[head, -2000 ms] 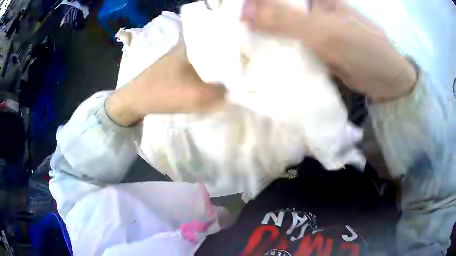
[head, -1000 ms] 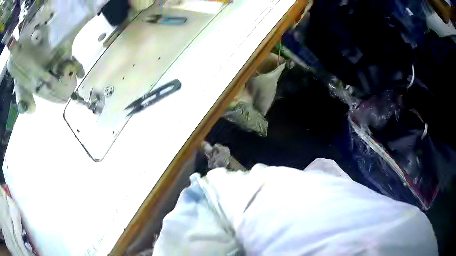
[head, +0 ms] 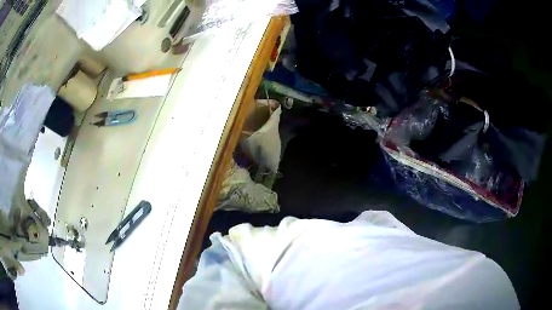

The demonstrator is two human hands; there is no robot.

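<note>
Neither of my hands is in the picture. In the head view black thread snips (head: 130,225) lie on the white table (head: 175,151) beside the machine bed. The presser foot area (head: 68,237) is at the lower left, with no fabric seen under it. A small blue-handled tool (head: 115,118) lies farther up on the machine bed (head: 100,187). An orange strip (head: 151,74) lies on a white piece above it. A pale sleeve or cloth (head: 375,263) fills the bottom; what is beneath it is hidden.
The sewing machine head (head: 24,233) is at the left edge. White papers (head: 103,21) lie at the upper left. The table's wooden edge (head: 221,145) runs diagonally. A crumpled cloth (head: 251,194) hangs beside it. A clear plastic bag with a zip (head: 454,175) is at the right.
The view has turned towards the table's right side: snips, blue tool and machine sit lower and farther left. The papers have come into view. The white fabric and both hands seen two seconds ago are out of view.
</note>
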